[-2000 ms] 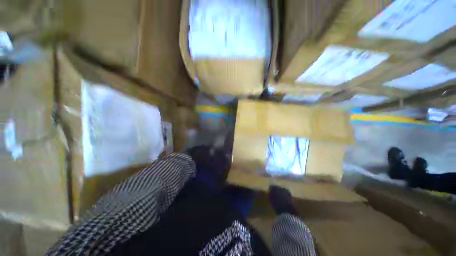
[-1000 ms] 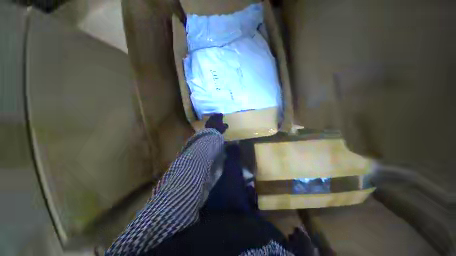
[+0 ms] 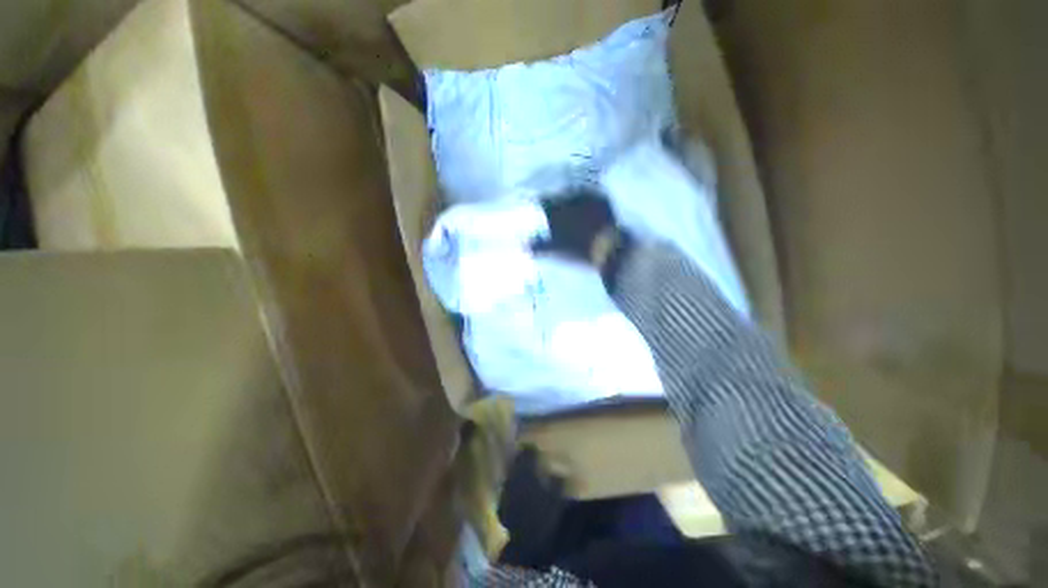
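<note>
An open carton [image 3: 609, 448] stands in front of me with white plastic courier bags [image 3: 563, 345] inside. My right hand [image 3: 580, 224], in a dark glove, is over the middle of the bags and touches or nearly touches them. It is blurred, so its grip cannot be told. A dark shape that looks like my gloved left hand [image 3: 531, 482] is low at the carton's near left corner, with part of a checked sleeve below it. Its fingers are unclear.
Tall brown carton sides rise close on the left [image 3: 333, 264] and right [image 3: 885, 230]. Another carton surface [image 3: 126, 402] fills the lower left. A pale carton edge [image 3: 690, 505] shows below my right sleeve.
The view has moved closer over the open carton. My right arm has come up from the bottom and reaches across the bags. My left hand has left the carton's near rim and is lower.
</note>
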